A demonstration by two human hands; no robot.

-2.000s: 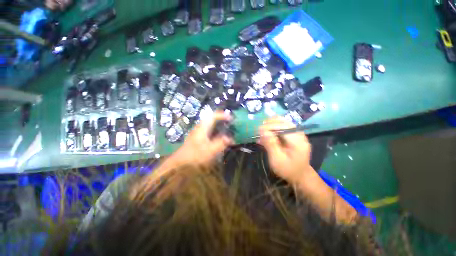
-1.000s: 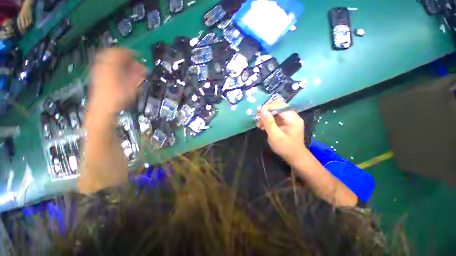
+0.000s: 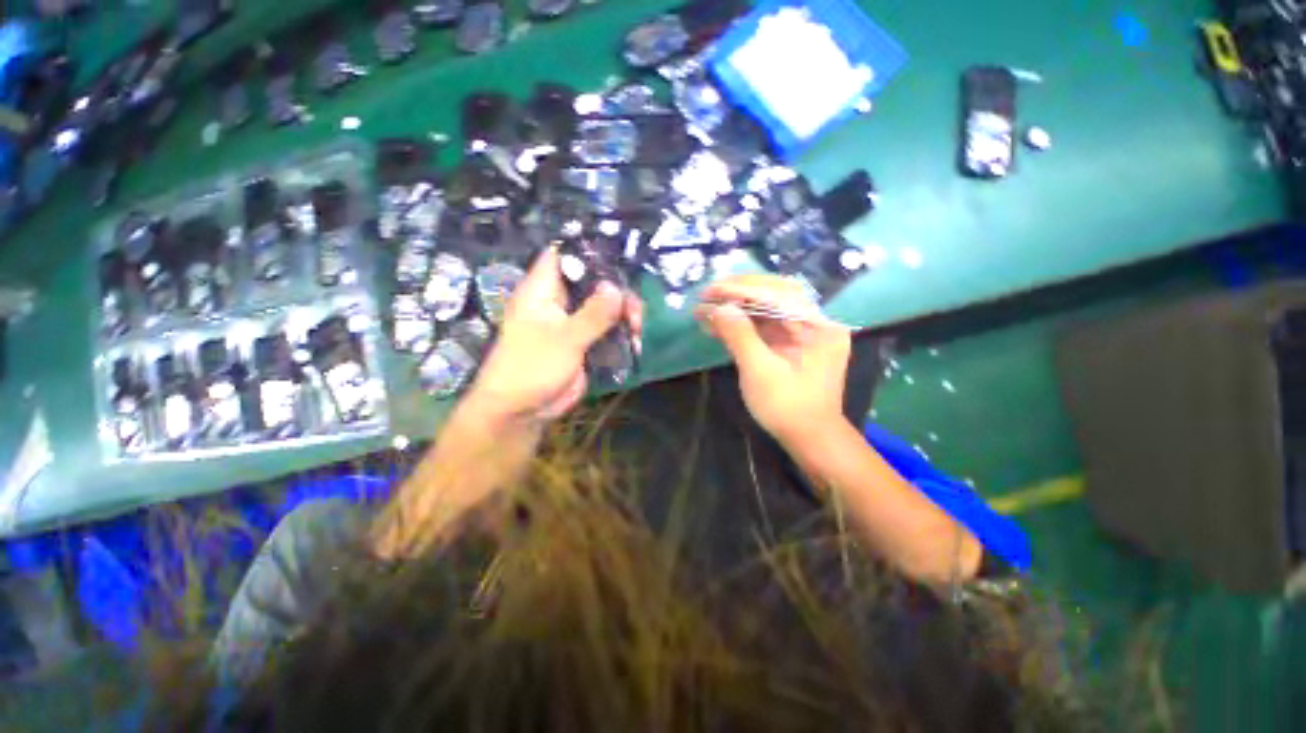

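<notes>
My left hand (image 3: 542, 348) holds a black phone housing (image 3: 616, 341) upright at the front edge of the heap, thumb across it. My right hand (image 3: 785, 358) is just to the right, holding a thin, light metallic tool (image 3: 781, 308) like a pen, its tip near the fingers pointing left. The hands are apart. A heap of black phone half-assemblies (image 3: 602, 143) with silvery faces and small white specks lies beyond them. A blue parts tray (image 3: 882, 60) with white contents stands behind the heap. Fine detail of the held phone is blurred.
A clear blister tray (image 3: 244, 447) with two rows of phones lies left. A single phone (image 3: 988, 123) with a small round item (image 3: 1037, 138) lies right. More phones line the back. A brown carton (image 3: 1174, 430) stands below the bench at the right.
My left hand has come back from over the blister tray to the front of the heap and now holds a phone. My right hand keeps the tool. The view has shifted.
</notes>
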